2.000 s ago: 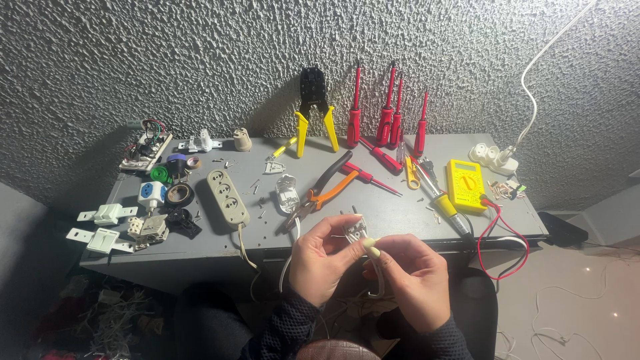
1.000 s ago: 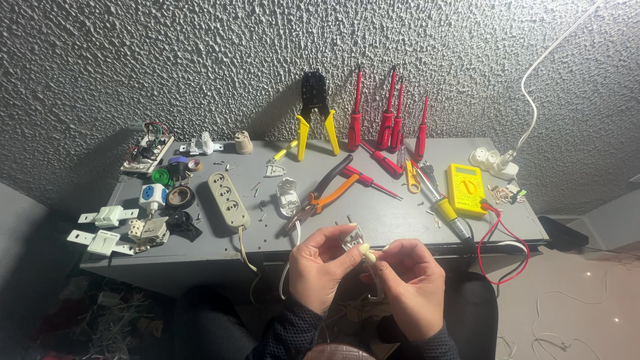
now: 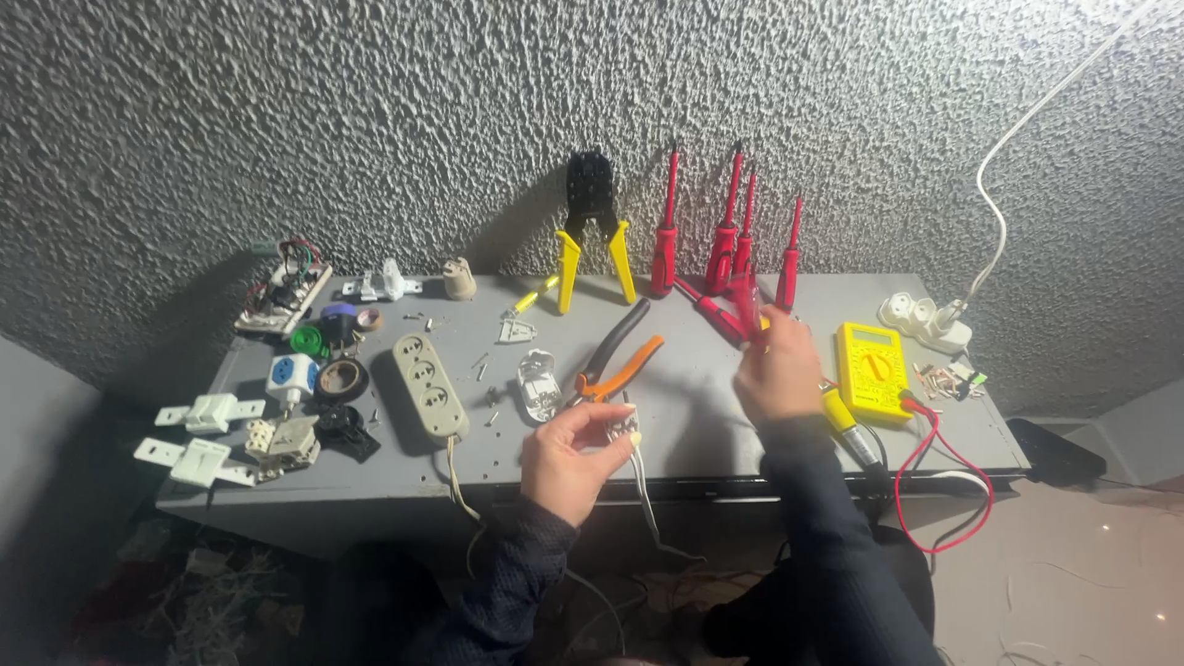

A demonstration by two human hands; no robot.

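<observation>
My left hand (image 3: 572, 458) pinches a small white plug insert (image 3: 622, 425) with metal parts between thumb and fingers; a white cable (image 3: 645, 499) hangs from it. At the back right, my right hand (image 3: 779, 365) is closed around a blurred red screwdriver (image 3: 746, 294), its far end hidden by the hand. A yellow tool beside the fingers is mostly covered. Another red screwdriver (image 3: 717, 313) lies just left of this hand, and red screwdrivers (image 3: 664, 254) stand against the wall. Orange-and-black handled pliers (image 3: 606, 377) and an open white plug shell (image 3: 538, 384) lie beyond my left hand.
A yellow multimeter (image 3: 871, 370), its red lead (image 3: 934, 472), a yellow-collared soldering iron (image 3: 846, 421) and a white socket block (image 3: 925, 319) are at right. Yellow-handled crimpers (image 3: 592, 231) lean on the wall. Left are a power strip (image 3: 430, 388), tape (image 3: 342, 379) and socket parts (image 3: 287, 444).
My right hand has left the plug insert and moved up and right to the screwdrivers. The red screwdriver that lay beside the pliers has been taken from there. My left hand keeps the insert.
</observation>
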